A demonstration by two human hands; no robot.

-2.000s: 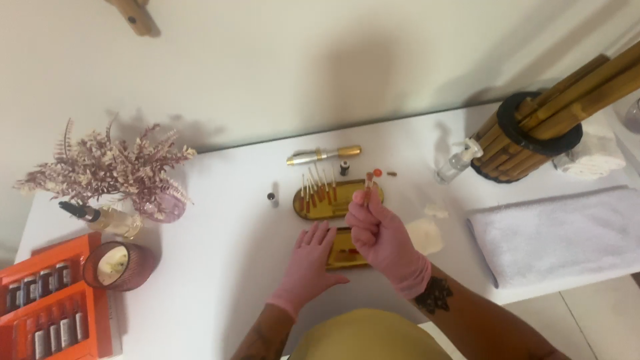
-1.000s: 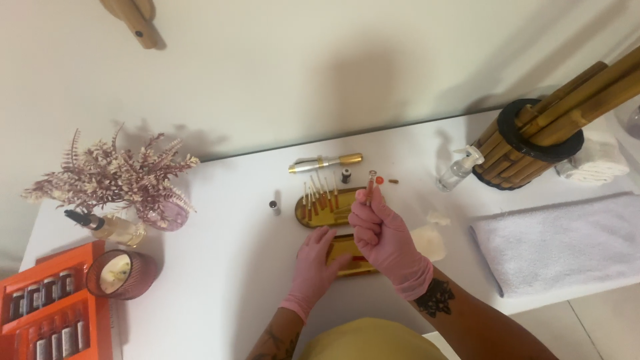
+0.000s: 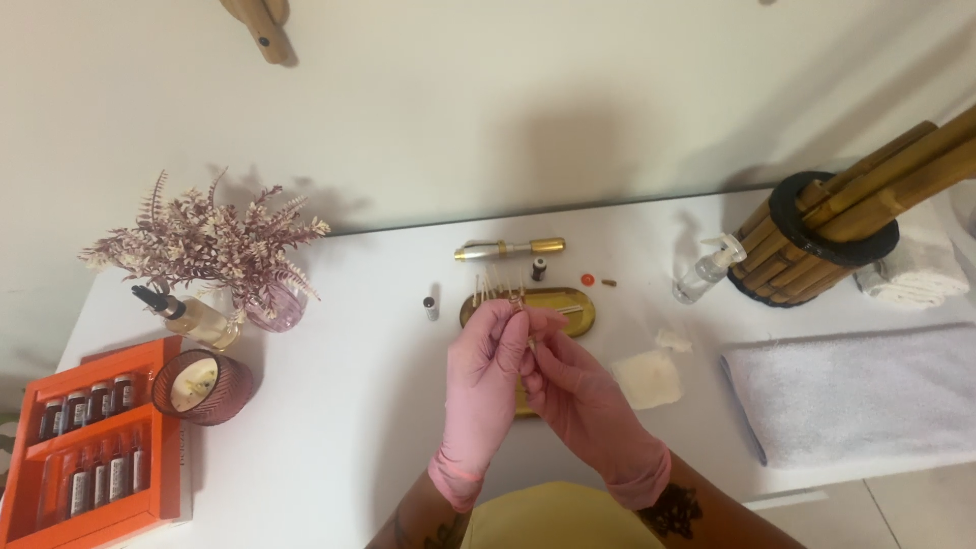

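Observation:
In pink gloves, my left hand (image 3: 488,366) and my right hand (image 3: 583,385) meet over the table. The left fingers pinch a small clear glass-like piece (image 3: 516,303), its exact kind unclear. My right fingertips close on a small slim thing (image 3: 531,343), mostly hidden. Behind them lies an oval gold tray (image 3: 583,320) with several thin sticks. A second gold tray (image 3: 524,408) is largely covered by the hands. Beyond are a silver and gold pen-like device (image 3: 507,249), a small dark vial (image 3: 539,268), a red ring-shaped piece (image 3: 587,280) and another small vial (image 3: 431,308).
Left stand an orange box of vials (image 3: 164,457), a candle glass (image 3: 229,393), a dropper bottle (image 3: 202,324) and a vase of dried flowers (image 3: 286,305). Right are a white pad (image 3: 646,380), a pump bottle (image 3: 701,276), a bamboo-stick holder (image 3: 778,259) and a folded towel (image 3: 854,396).
My left hand has risen from beside the lower tray to meet my right hand. The small clear piece, held up by my right hand before, is now at my left fingertips.

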